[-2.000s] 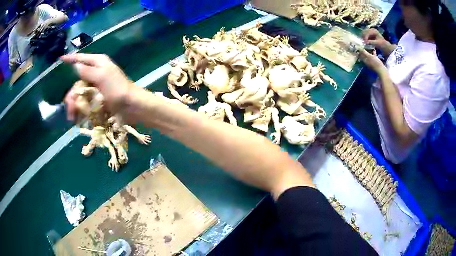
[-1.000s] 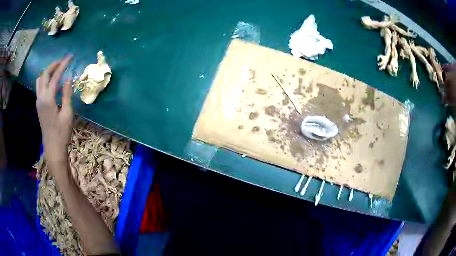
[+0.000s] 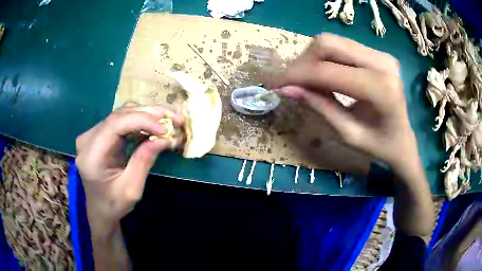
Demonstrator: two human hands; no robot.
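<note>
My left hand (image 3: 124, 153) grips a beige figure torso (image 3: 203, 119) by its attached arm, over the left part of the cardboard sheet (image 3: 142, 58). The torso is slightly blurred. My right hand (image 3: 359, 87) is partly blurred and holds a thin swab (image 3: 269, 93) between its fingertips. The swab's tip is in the small clear oval dish (image 3: 255, 100), which holds clear liquid. A thin wooden stick (image 3: 207, 63) lies on the cardboard, left of the dish.
White swabs (image 3: 270, 177) lie in a row at the near table edge. A crumpled white tissue (image 3: 230, 6) is beyond the cardboard. Loose arms (image 3: 404, 24) lie at top right, a beige torso pile (image 3: 460, 95) at right. A blue crate of beige parts (image 3: 34, 206) is below left.
The view has shifted. My left hand, empty a second ago near a torso at left, now holds a torso over the cardboard. My right hand has come from the far right to the dish with a swab.
</note>
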